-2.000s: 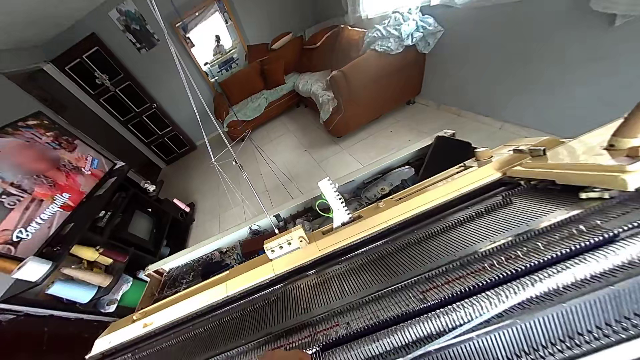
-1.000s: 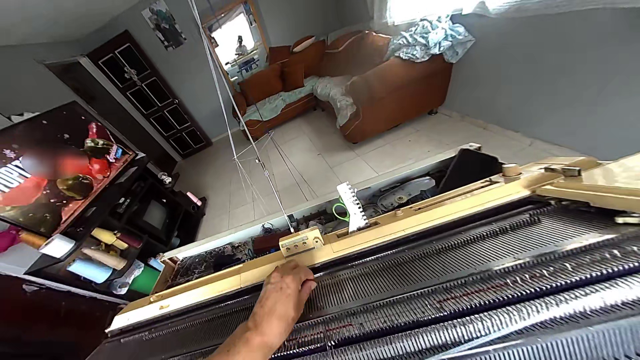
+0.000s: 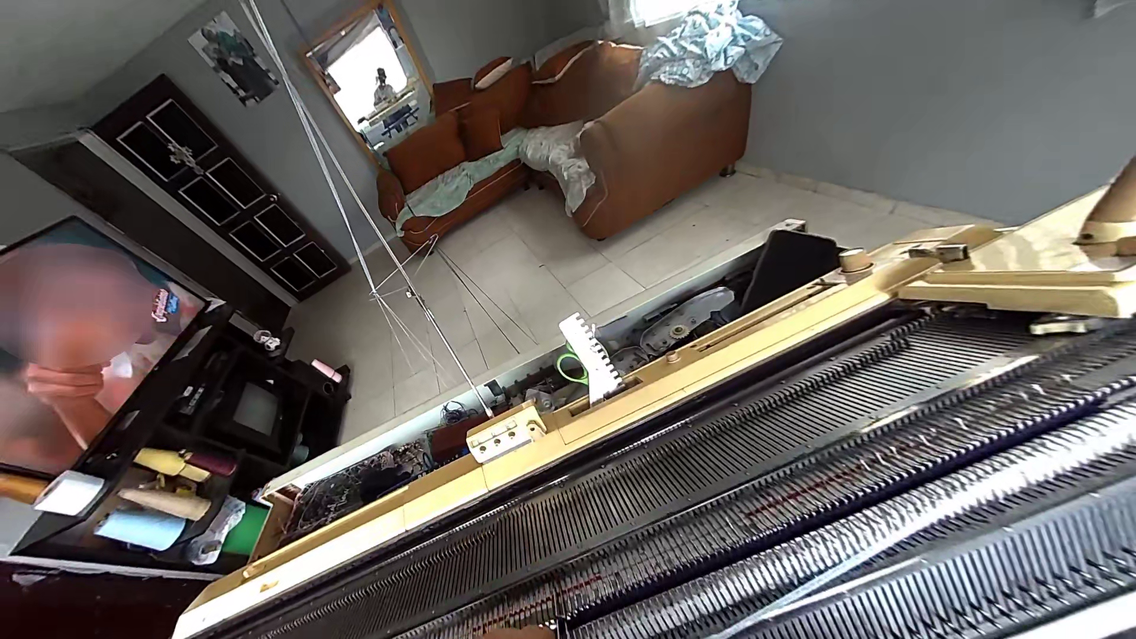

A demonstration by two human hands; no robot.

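Observation:
A knitting machine's needle bed [image 3: 674,479] crosses the lower view diagonally, with dense rows of metal needles. Only a sliver of skin, seemingly my left hand [image 3: 519,633], shows at the bottom edge over the bed; its fingers and whatever they touch are hidden. My right hand is out of view. A cream carriage [image 3: 1021,288] sits at the right end of the bed. On the cream rear rail stands a small block with holes [image 3: 504,433], from which a thin metal yarn mast [image 3: 444,342] rises. Pale yarn [image 3: 825,577] runs slantwise over the front of the machine.
Behind the rail, a long tray [image 3: 382,475] holds tangled dark material, a white toothed comb [image 3: 590,355] and green-handled scissors [image 3: 570,366]. Yarn cones [image 3: 164,501] lie on a black stand at left, beside a television [image 3: 98,346]. A brown sofa [image 3: 666,151] stands beyond.
The hand that was by the holed block on the rear rail one second ago has drawn back down to the bottom edge, almost out of view. The carriage shows no plain move.

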